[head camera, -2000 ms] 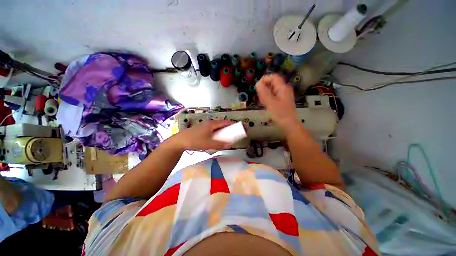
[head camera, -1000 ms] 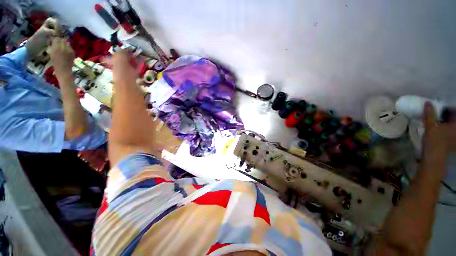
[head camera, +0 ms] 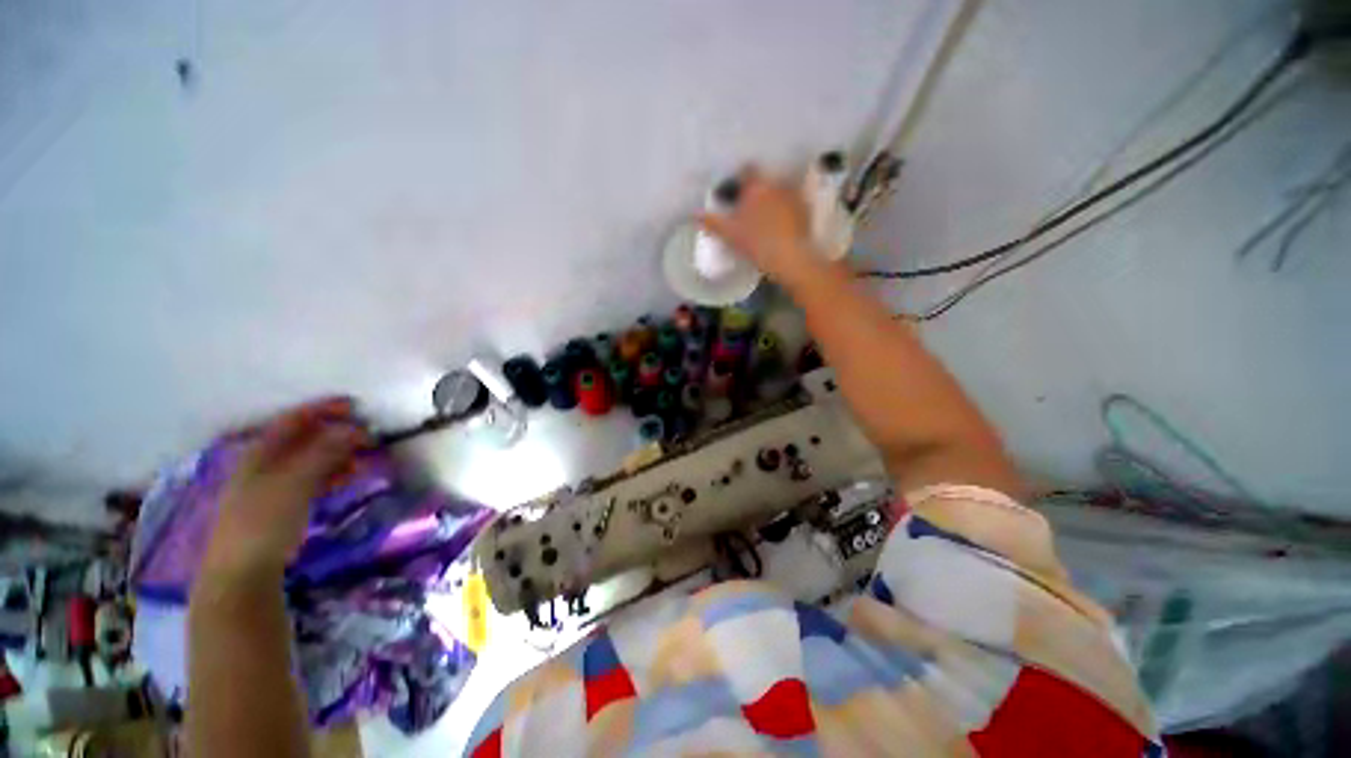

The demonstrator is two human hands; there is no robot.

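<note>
My right hand (head camera: 771,225) is at the thread stand, its fingers around the upper part of a white thread cone (head camera: 714,255) with a dark tip. This cone stands over the left white disc (head camera: 683,276). A second white thread cone (head camera: 825,196) is just right of my hand, partly hidden by it. My left hand (head camera: 301,456) is blurred, fingers spread, over the purple garment (head camera: 378,637); I see nothing held in it. The cream sewing machine head (head camera: 667,511) lies between my arms.
Small thread spools (head camera: 593,391) in many colours stand behind the machine. A round dark-topped object (head camera: 459,393) stands at their left. Cables (head camera: 1022,245) run along the wall to the right. Part of the neighbouring machine area (head camera: 97,711) shows at the lower left.
The view has turned back to the right. My left hand has come back from the neighbour's machine to over the purple garment. A white cone now stands over the left disc, which was bare before.
</note>
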